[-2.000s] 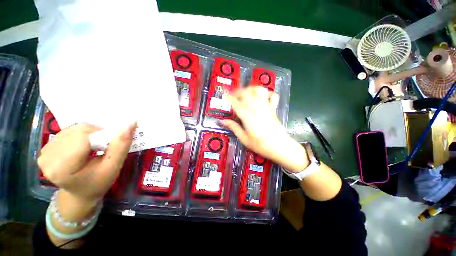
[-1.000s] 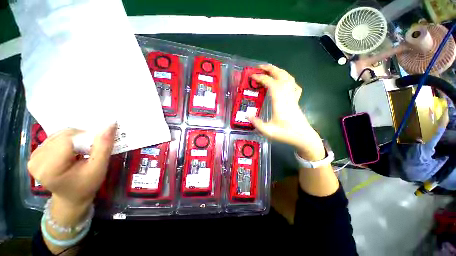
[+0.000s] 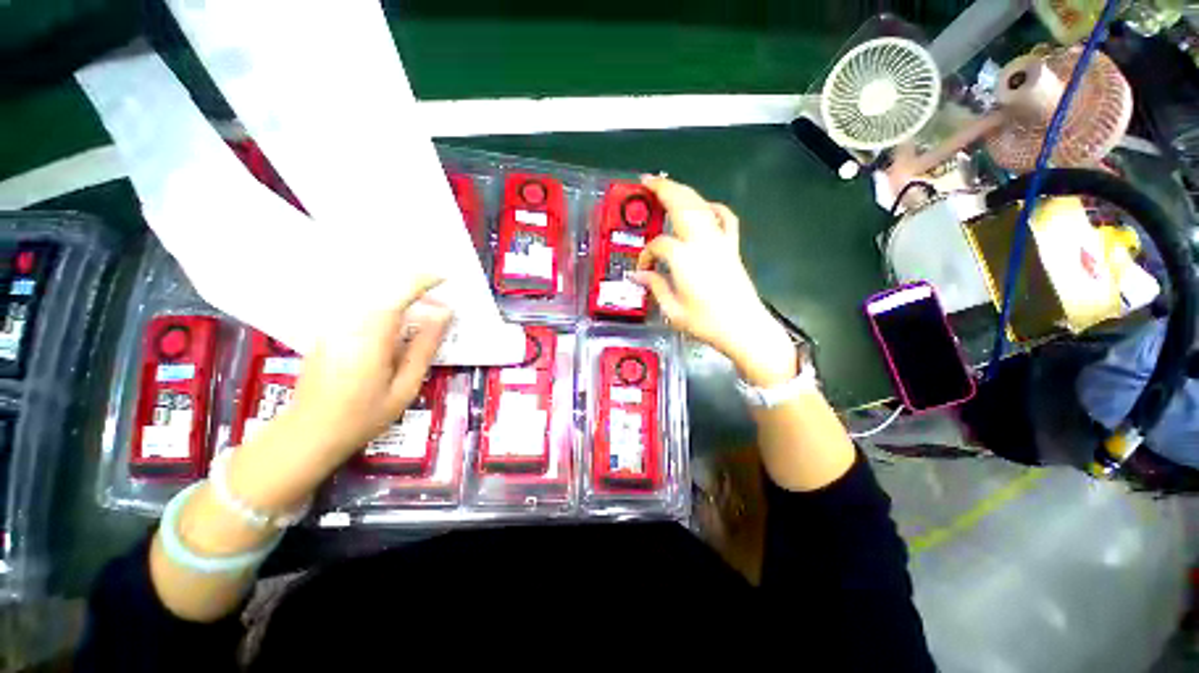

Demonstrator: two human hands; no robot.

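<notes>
My left hand (image 3: 375,362) holds white label sheets (image 3: 349,171); two strips spread up and left, over part of the clear blister tray (image 3: 506,505). Small print shows near my fingertips. My right hand (image 3: 710,283) is at the tray's upper right pocket, its fingertips on the top and right side of a red device housing (image 3: 618,270). That device has a round black ring at its top and a grey-and-white labelled area below. More red devices (image 3: 629,427) lie in the other pockets, some partly hidden by the sheets and my left hand.
A second tray with black devices (image 3: 19,309) is at the left edge. At the right are a pink-edged smartphone (image 3: 920,345) with a white cable, a white fan (image 3: 881,92), a pinkish fan (image 3: 1072,116) and a thick black hose (image 3: 1190,283). A pale rail (image 3: 618,116) runs behind the tray.
My right hand has moved from the middle of the tray to the upper right device, which tilted and now stands straighter. My left hand has moved right, and its sheets have spread into two strips.
</notes>
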